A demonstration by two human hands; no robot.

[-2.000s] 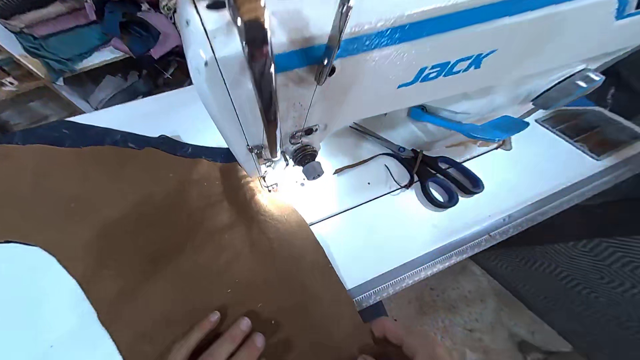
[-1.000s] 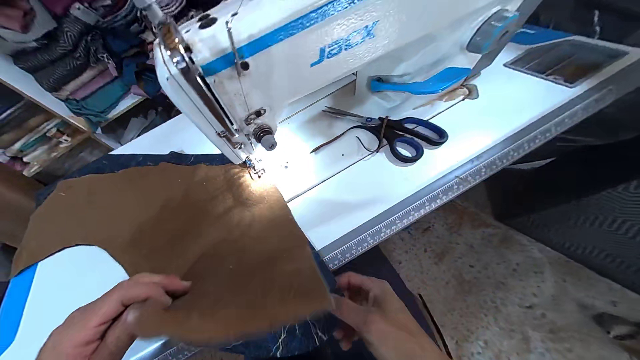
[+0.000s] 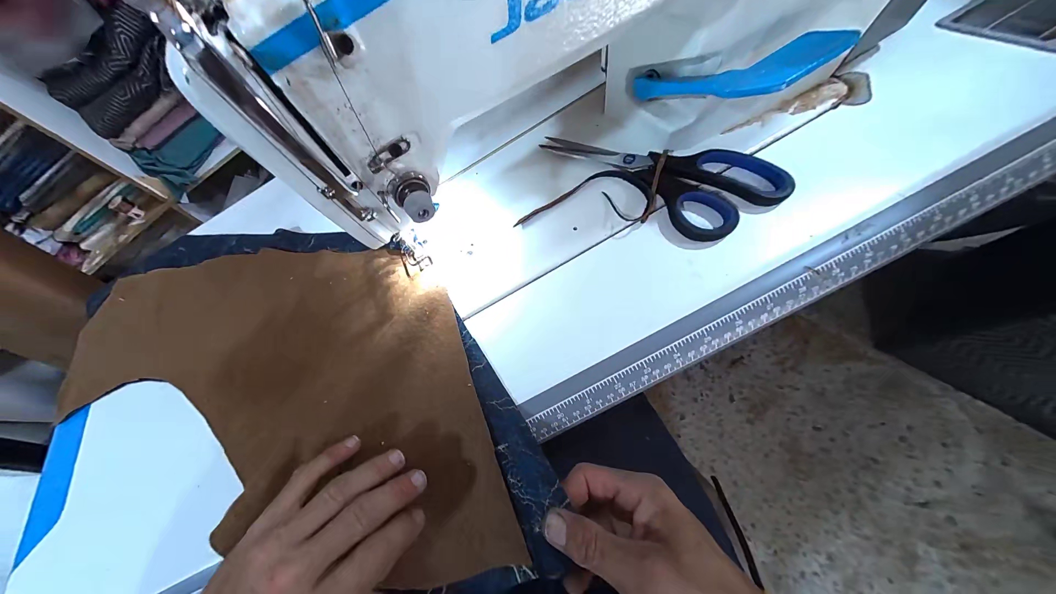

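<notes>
A piece of brown fabric [image 3: 313, 346] lies over dark blue fabric [image 3: 503, 437], whose frayed edge shows along the right side. Its far corner reaches the presser foot [image 3: 415, 257] of a white and blue Jack sewing machine [image 3: 528, 49], under a bright light. My left hand [image 3: 330, 520] rests flat on the brown fabric, fingers apart, holding nothing. At the near right corner, my right hand [image 3: 635, 528] pinches the edge of the blue fabric between thumb and fingers. Scissors [image 3: 685, 177] with black and blue handles lie on the table right of the needle, a brown strip around them.
A measuring tape strip [image 3: 742, 318] runs along the table's front edge. The machine's blue lever [image 3: 751, 78] overhangs the table beyond the scissors. Folded fabrics fill the shelves [image 3: 107, 157] at the upper left. A speckled floor [image 3: 792, 445] shows below the table.
My left hand, curled at the fabric's near edge a second ago, now lies flat on it. The brown fabric's near right part, lifted and blurred then, now lies flatter over the blue one.
</notes>
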